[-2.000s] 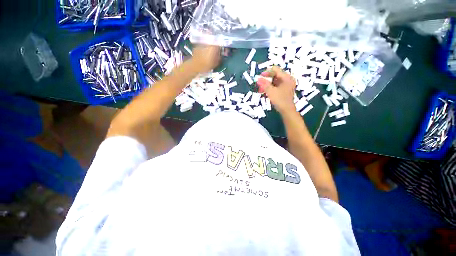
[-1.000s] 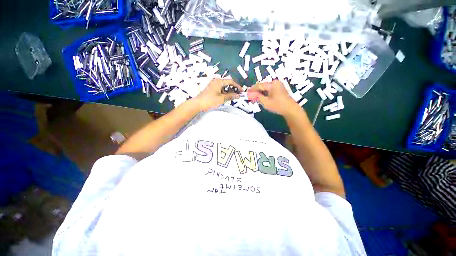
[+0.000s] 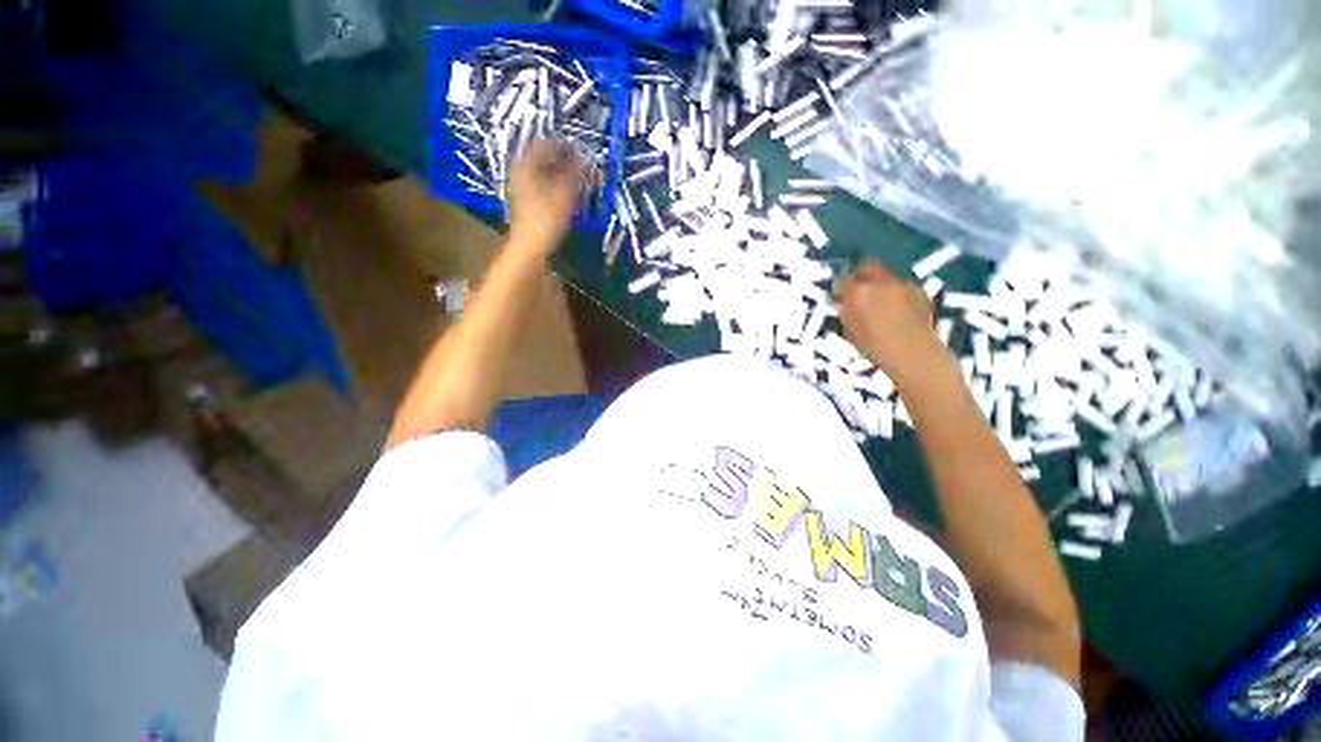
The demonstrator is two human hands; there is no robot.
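My left hand (image 3: 545, 192) is over the near part of a blue tray (image 3: 443, 109) full of silver and white slim pieces; its fingers are blurred, and I cannot tell whether it holds anything. My right hand (image 3: 887, 312) is at the gap between two heaps of white sleeves, fingers bent together; what is in it is hidden. One heap of white sleeves (image 3: 739, 268) lies between my hands. The other heap of white sleeves (image 3: 1065, 348) lies right of my right hand. Metal tubes (image 3: 790, 58) lie loose behind, beside the tray.
A large clear bag (image 3: 927, 160) with white pieces lies behind the piles. A clear plastic box (image 3: 1217, 471) is right of the white sleeves. Another blue tray (image 3: 1246, 681) is at the lower right. A small clear container (image 3: 339, 26) is at the top left. Cardboard (image 3: 391, 290) lies below the bench.
My left hand has moved from beside my right hand to the blue tray on the left. My right hand has moved away from my body. The view has turned left.
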